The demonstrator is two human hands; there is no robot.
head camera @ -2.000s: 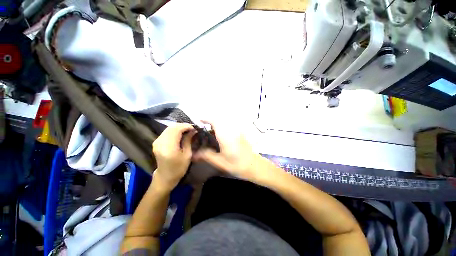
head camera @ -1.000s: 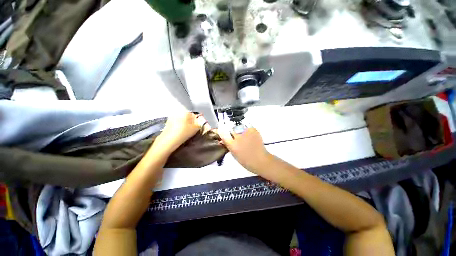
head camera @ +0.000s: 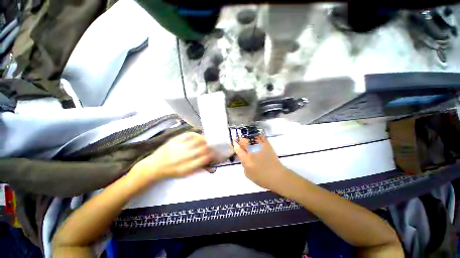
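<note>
The brown-olive fabric point(head camera: 55, 174) with pale grey lining point(head camera: 75, 123) runs from the left edge towards the sewing machine. My left hand point(head camera: 184, 155) is blurred and lies on the brown fabric just left of the white curved guard point(head camera: 214, 118), fingers bent down over it. My right hand point(head camera: 258, 160) is at the presser foot point(head camera: 249, 132), right of the guard, with its fingertips close to the foot. The fabric end at the needle is mostly hidden by the guard and my fingers. A dotted dark mesh strip point(head camera: 128, 135) lies along the lining.
The white machine head point(head camera: 312, 50) fills the top, with a dark control panel point(head camera: 353, 105) at right. A brown carton point(head camera: 403, 146) holds dark cloth. White-grey cut pieces point(head camera: 98, 60) and brown fabric lie at upper left. A measuring tape point(head camera: 202, 215) runs along the front edge.
The fabric has gone from my lap side to under the machine head. Since one second ago, my left hand has turned flatter over the fabric; my right hand stays by the foot. The view has moved closer.
</note>
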